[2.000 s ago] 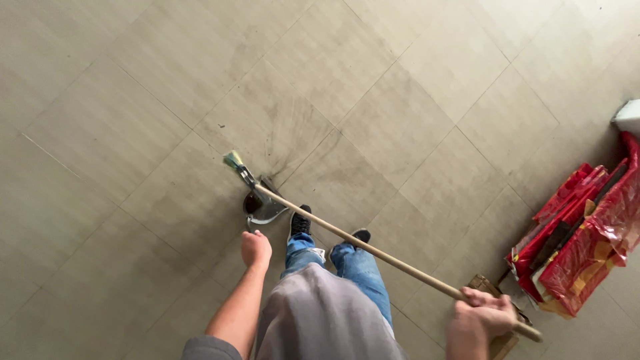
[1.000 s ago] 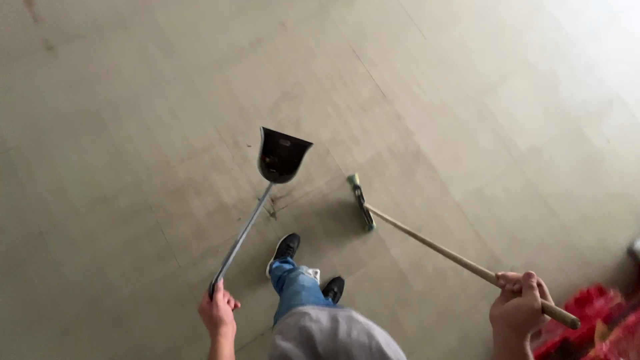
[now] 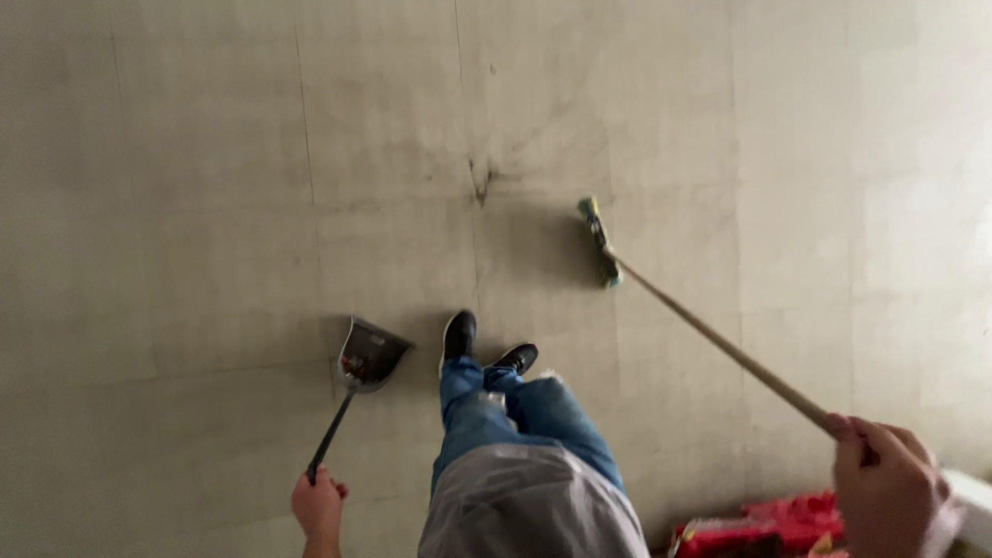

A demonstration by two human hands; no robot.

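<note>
At the lower left my left hand (image 3: 319, 500) grips the dark handle of a long-handled dustpan (image 3: 377, 355). Some small reddish debris lies in the pan, whose mouth faces up and to the right, left of my shoes. My right hand (image 3: 891, 480), at the lower right, is closed around the wooden stick of a push broom (image 3: 601, 244). The broom's narrow head, with greenish bristle ends, is ahead and to the right of my feet. Dark marks (image 3: 482, 184) show on the floor left of the broom head. Whether the head touches the floor I cannot tell.
Red plastic-wrapped items (image 3: 759, 527) lie at the bottom right, partly behind my right hand, with a white object (image 3: 969, 500) beside them. My black shoes (image 3: 460, 335) stand on the pale tiled floor (image 3: 217, 256).
The dustpan has moved from ahead of my feet to their left, and debris now shows in it. The broom head is farther from my shoes than a second ago. The view has shifted.
</note>
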